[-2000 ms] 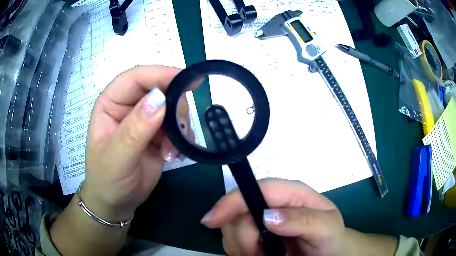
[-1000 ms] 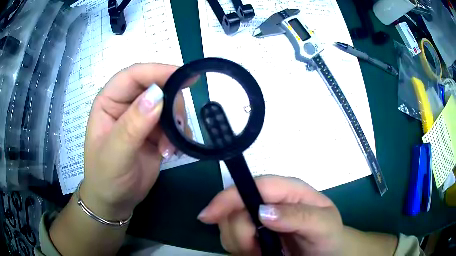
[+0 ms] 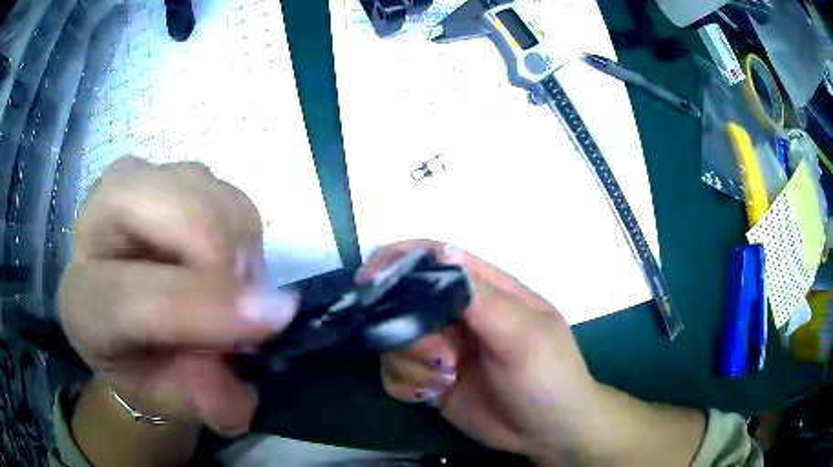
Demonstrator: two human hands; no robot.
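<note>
The black ring-arm part [image 3: 402,315] is seen nearly edge-on and blurred, low in front of me. My right hand [image 3: 493,356] holds its ring end between thumb and fingers. My left hand [image 3: 173,292], strongly blurred, is at the part's left end with the fingers closed around it; the exact contact is unclear. A small silvery metal fitting [image 3: 427,168] lies on the white inspection sheet [image 3: 511,201] above the part.
A digital caliper [image 3: 598,164] lies on the sheet, a pen [image 3: 639,82] beside it. Black sample parts [image 3: 393,14] are at the top. Clear trays [image 3: 46,137] stand at left. A yellow tool [image 3: 747,173], blue tool [image 3: 742,310] and tape roll [image 3: 765,89] are at right.
The ring has turned from face-on to nearly edge-on and moved down. My right hand now holds the ring end, my left the other end. The view has shifted, and the small fitting is uncovered.
</note>
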